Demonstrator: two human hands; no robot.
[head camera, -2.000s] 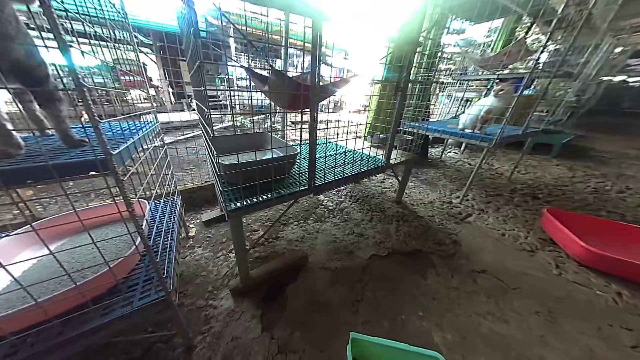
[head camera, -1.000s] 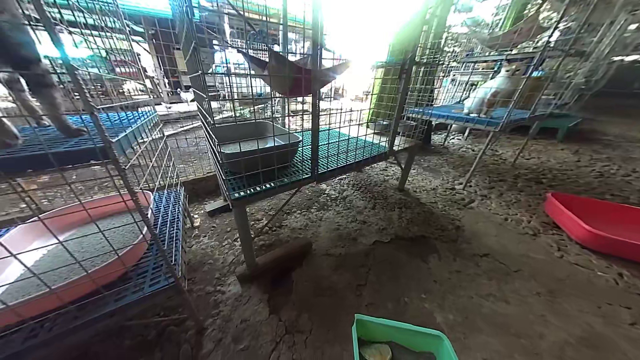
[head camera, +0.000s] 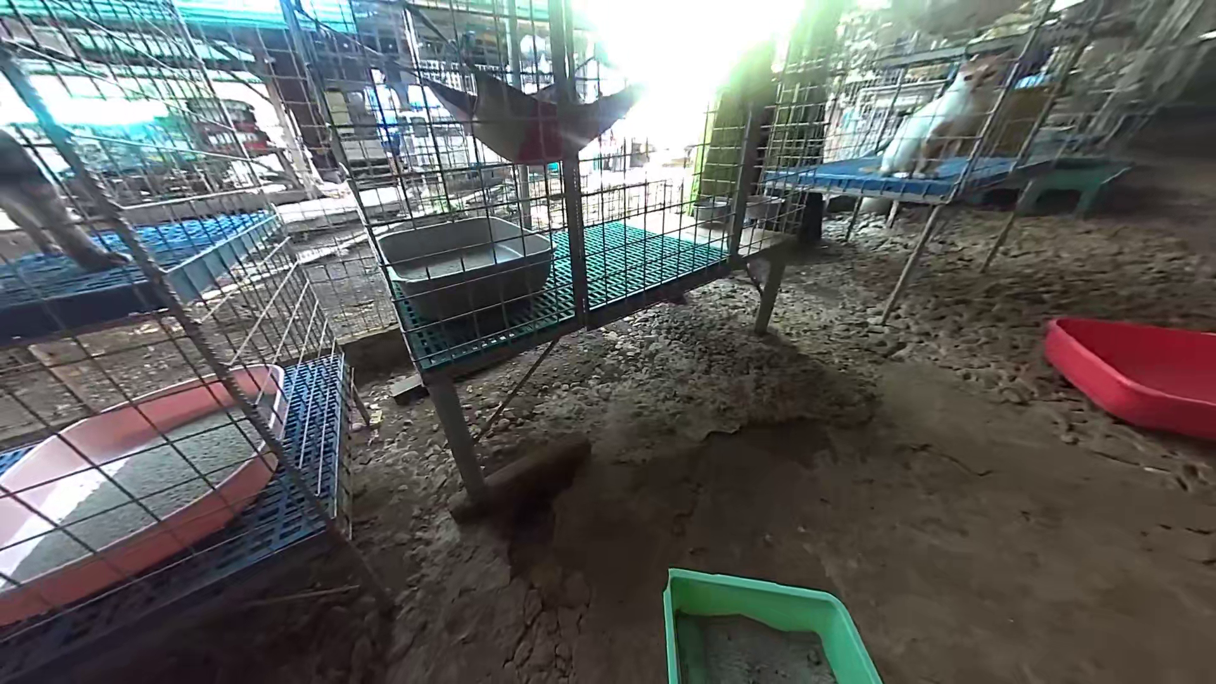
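Observation:
Neither of my hands shows in the head view. At the bottom edge, a green plastic litter tray (head camera: 836, 622) with grey litter in it is partly cut off by the frame. A grey litter pan (head camera: 475, 271) stands on the teal slatted floor of the middle wire cage, below a red and dark cloth hammock (head camera: 532, 123). In the left cage a pink litter tray (head camera: 218, 484) holding grey litter rests on blue slats. Whether a hand touches the green tray cannot be seen.
An empty-looking red tray (head camera: 1130, 380) lies on the uneven dirt ground at the right. A white and orange cat (head camera: 926, 133) sits on a blue platform (head camera: 855, 179). Another cat's legs (head camera: 47, 214) show at the left. A metal leg (head camera: 456, 437) supports the middle cage near a log-like piece (head camera: 532, 475).
More of the green tray shows at the bottom than two seconds ago. A pale thing seen in it one second ago is not visible now.

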